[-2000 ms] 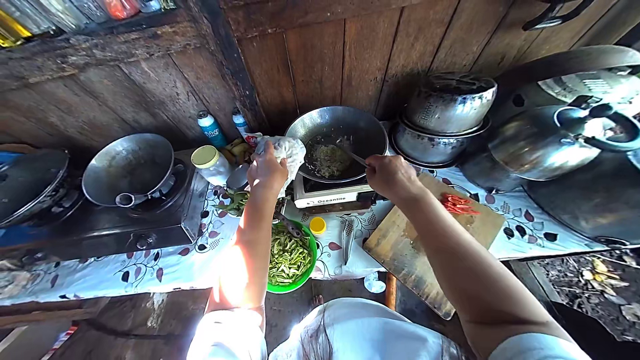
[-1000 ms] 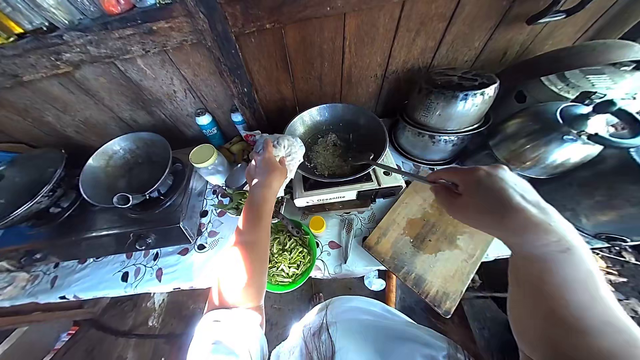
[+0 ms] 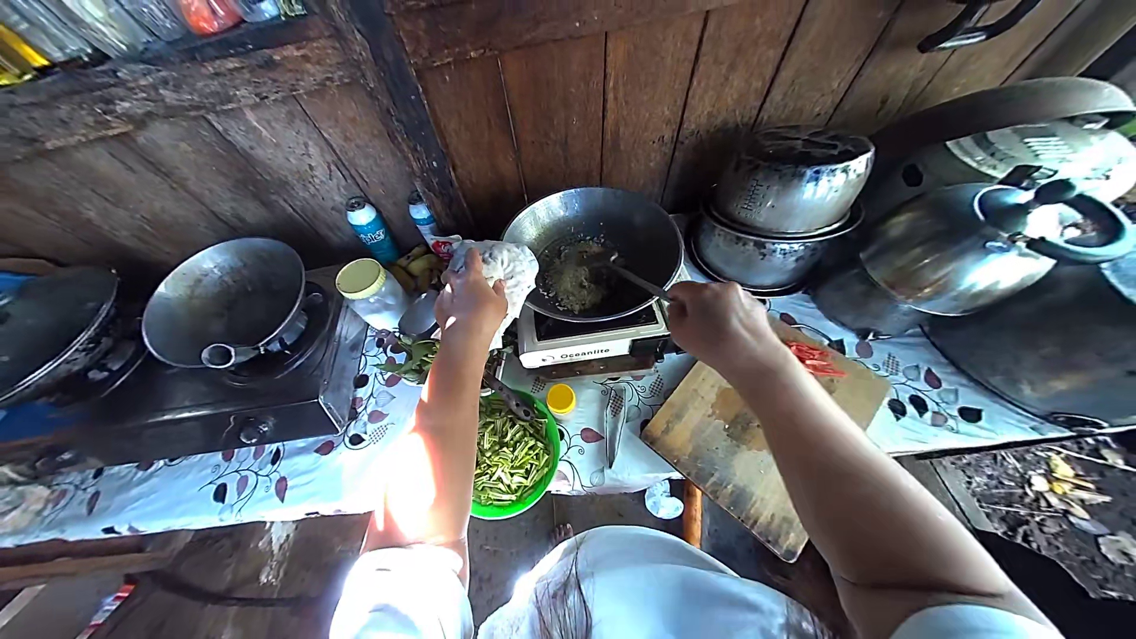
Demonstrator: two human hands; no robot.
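My left hand (image 3: 472, 297) grips a whitish cloth (image 3: 510, 266) against the left rim of a metal wok (image 3: 652, 240). The wok sits on a white portable gas stove (image 3: 577, 346). Chopped pale food (image 3: 577, 282) lies in its bottom. My right hand (image 3: 721, 324) is shut on the handle of a metal turner or spoon (image 3: 641, 282), whose end is in the food. Below my left hand, a green basin (image 3: 555, 448) holds cut green vegetables (image 3: 510, 457). Red sliced pieces (image 3: 812, 359) lie on a wooden chopping board (image 3: 728, 435), partly behind my right forearm.
A second wok (image 3: 222, 302) stands on a black stove (image 3: 302, 399) at left. A lidded jar (image 3: 368, 288), spray cans (image 3: 371, 229), a yellow lid (image 3: 561, 399) and a knife (image 3: 614, 426) are nearby. Stacked pots (image 3: 790, 191) and a kettle (image 3: 950, 253) stand at right.
My right hand has swung out to the right with the utensil, then back toward the wok, where its end is again in the food. My left hand stays on the cloth at the rim.
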